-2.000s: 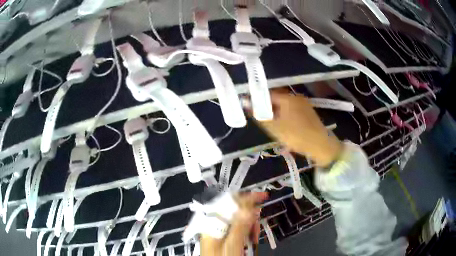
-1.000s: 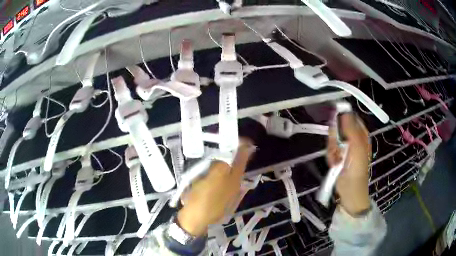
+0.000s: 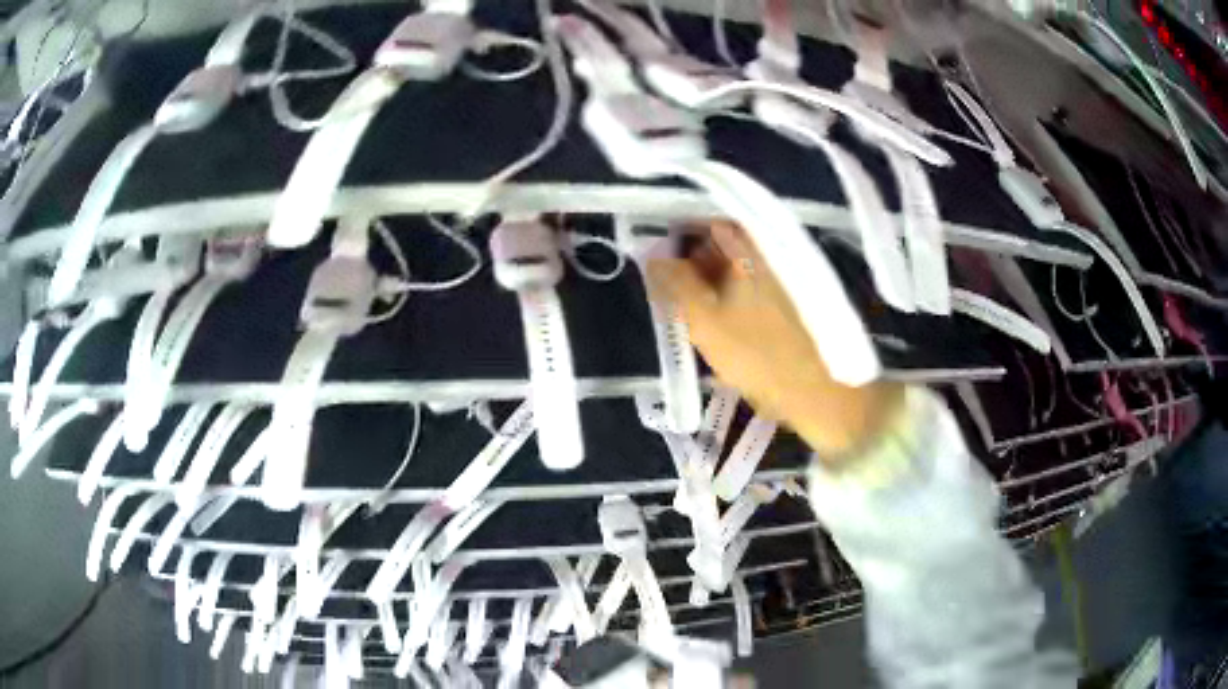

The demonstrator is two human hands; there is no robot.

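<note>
My right hand (image 3: 754, 323) reaches in from the right, below the edge of an upper rack shelf. Its curled fingers are at a white strapped smartwatch (image 3: 676, 353), whose strap hangs down beside them. The fingertips are partly hidden, so I cannot tell whether they grip it. Another strapped smartwatch (image 3: 527, 253) hangs just to the left, with a looped white cable beside it. A large watch strap (image 3: 795, 269) hangs in front of my right hand. My left hand is not in view.
Strapped watches hang over the white shelf edges (image 3: 323, 393) on several tiers, with white USB charging cables among them. Pink watches (image 3: 1118, 404) are at the right. A blurred white and dark object (image 3: 606, 660) is at the bottom edge. Grey floor with a yellow line shows lower right.
The view has shifted left along the rack. My right hand has moved from the sideways-lying watch to a watch further left. My left hand has left the picture.
</note>
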